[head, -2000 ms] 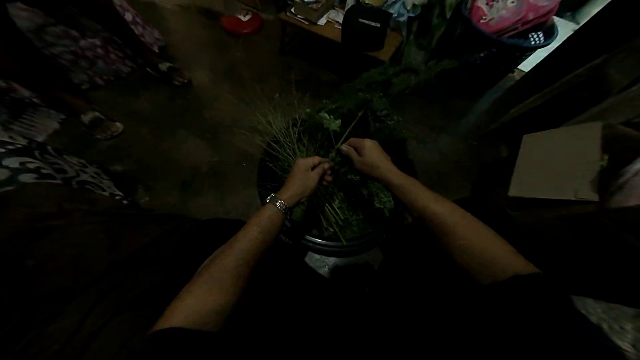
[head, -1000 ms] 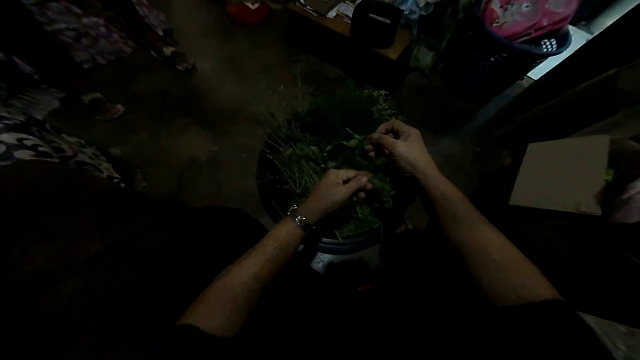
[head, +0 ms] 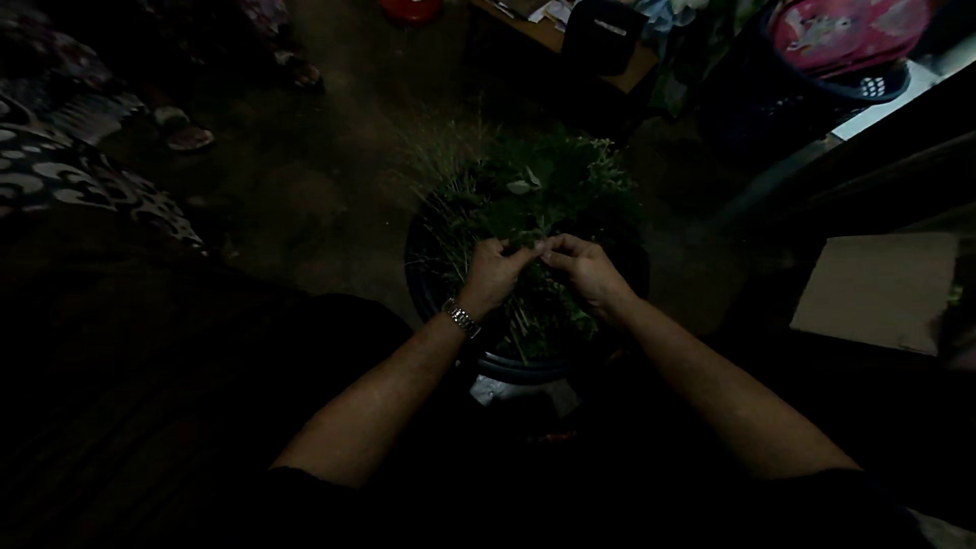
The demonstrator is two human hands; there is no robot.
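Observation:
A round dark tub (head: 526, 370) in the middle of the head view is heaped with leafy green plants (head: 564, 175) and thin stalks. Over the heap, my left hand (head: 496, 274), with a metal-banded watch (head: 462, 318) at its wrist, pinches a small green sprig (head: 541, 229). My right hand (head: 583, 271) meets it fingertip to fingertip at the same sprig. The dim light hides the finer parts of the stem between the fingers.
A cardboard piece (head: 877, 293) lies at the right. Behind the tub are a low wooden table (head: 637, 72) with a black bag (head: 602, 38), and a dark plastic basket (head: 808, 91) holding a pink item (head: 850, 34). People in patterned clothing are at the left, one sandalled foot (head: 187, 137) showing.
My hands, apart one second ago with the right one higher and farther right, are now together at the fingertips over the plants.

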